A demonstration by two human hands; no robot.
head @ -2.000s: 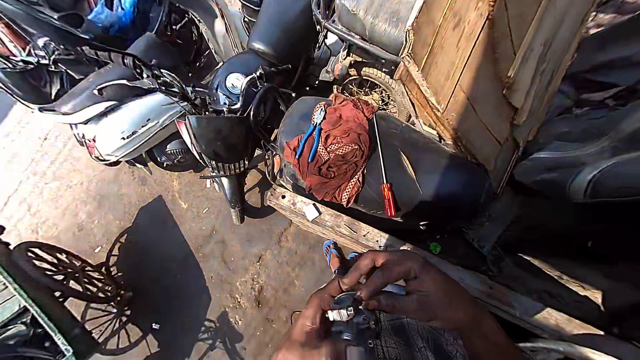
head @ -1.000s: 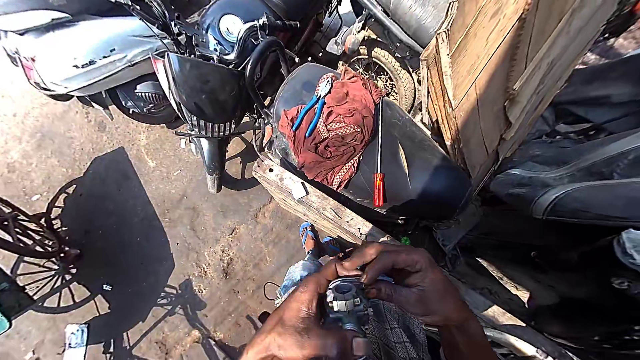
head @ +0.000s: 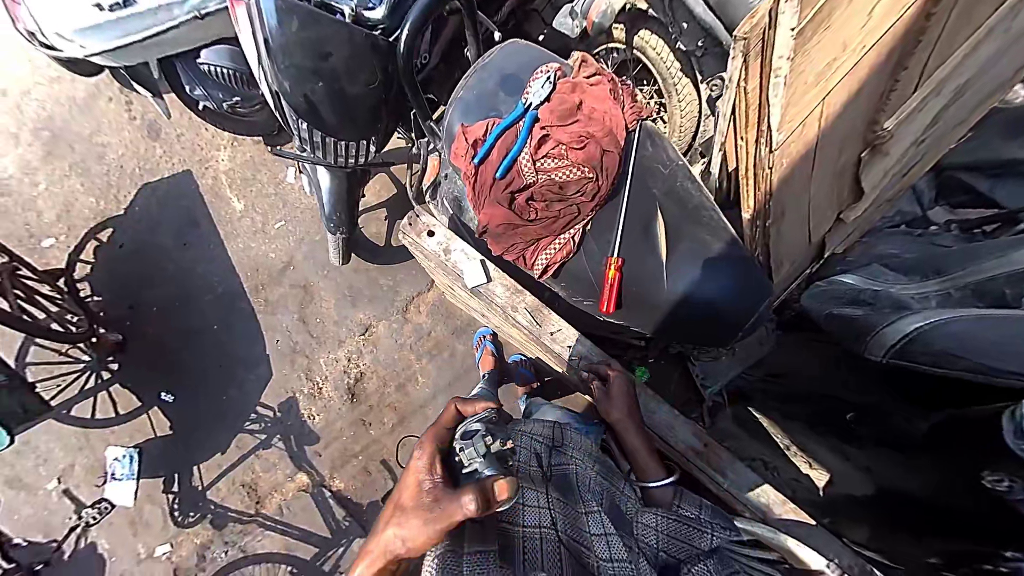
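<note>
My left hand (head: 436,488) grips a small metal carburetor (head: 483,448) in front of my checked shirt, thumb across its near side. My right hand (head: 610,392) is lowered to the wooden plank (head: 512,304), fingers bent at its edge; whether it holds something small cannot be seen. Beyond the plank, a black motorcycle seat (head: 696,256) bears a crumpled red cloth (head: 552,184). Blue-handled pliers (head: 518,124) lie on the cloth. A screwdriver with a red handle (head: 611,285) lies on the seat right of the cloth. A small white piece (head: 475,274) rests on the plank.
Parked two-wheelers stand ahead, including one with a black front fender (head: 332,192) and a white scooter (head: 120,32) at upper left. Wooden boards (head: 832,120) lean at upper right. A spoked cart wheel (head: 36,296) is at far left, and a dark seat (head: 928,304) at right.
My right hand has left the carburetor and moved out to the plank. My left hand now holds the carburetor alone. The view has shifted closer to the seat.
</note>
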